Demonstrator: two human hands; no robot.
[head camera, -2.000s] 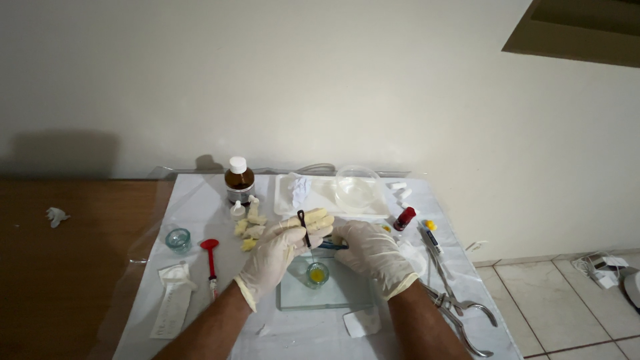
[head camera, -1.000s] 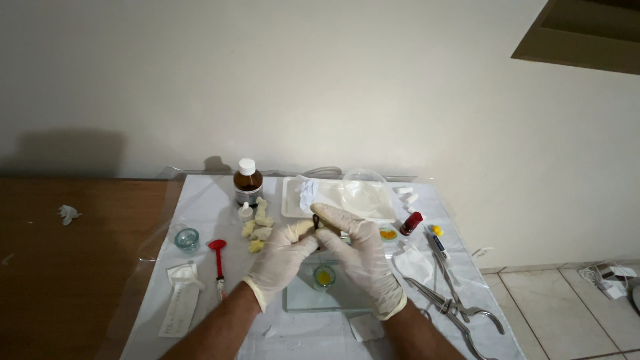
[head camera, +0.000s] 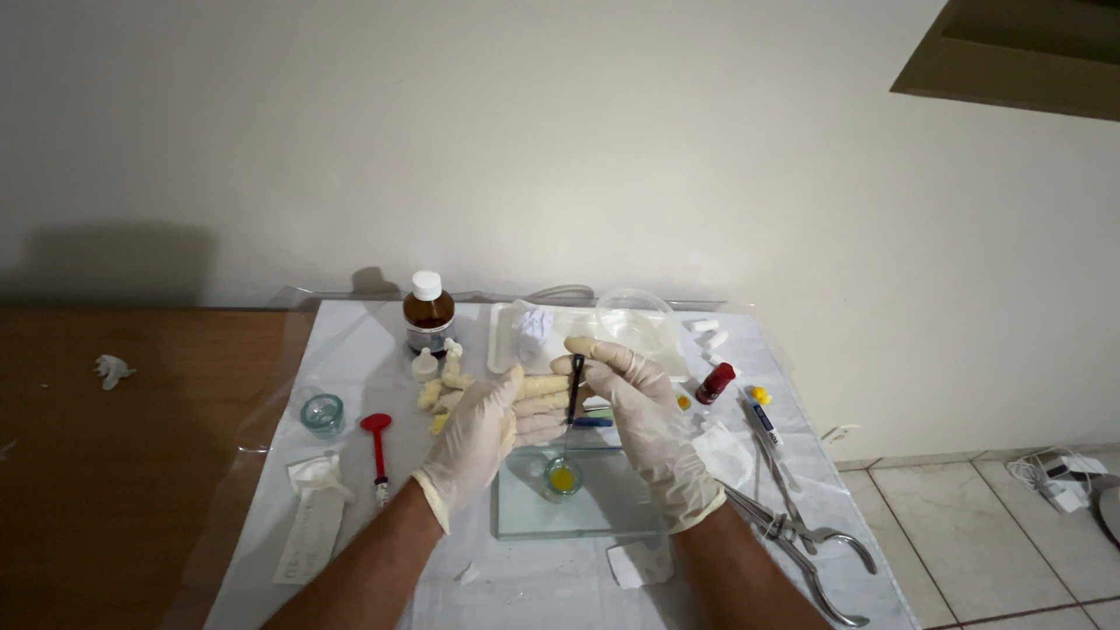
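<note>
Both hands wear pale latex gloves. Between thumb and fingers, my right hand (head camera: 643, 416) pinches a slim dark tool (head camera: 576, 389), upright, with a thin tip pointing down. My left hand (head camera: 494, 420) is beside it on the left, fingers extended toward the tool; whether they touch it I cannot tell. Below the hands, a small glass dish (head camera: 563, 478) with yellow material stands on a glass slab (head camera: 577, 518). A blue-handled item (head camera: 592, 422) shows between the hands, partly hidden.
Behind the hands are a white tray (head camera: 499, 346) with crumpled paper and a brown bottle (head camera: 429, 315). Left lie a red-headed tool (head camera: 376, 429), a glass cup (head camera: 322, 415) and a written-on paper strip (head camera: 306, 534). Right are a red vial (head camera: 716, 383) and metal forceps (head camera: 801, 556).
The hands have moved apart compared with one second ago. The left fingers have straightened, and the dark tool now stands more visibly in the right fingers.
</note>
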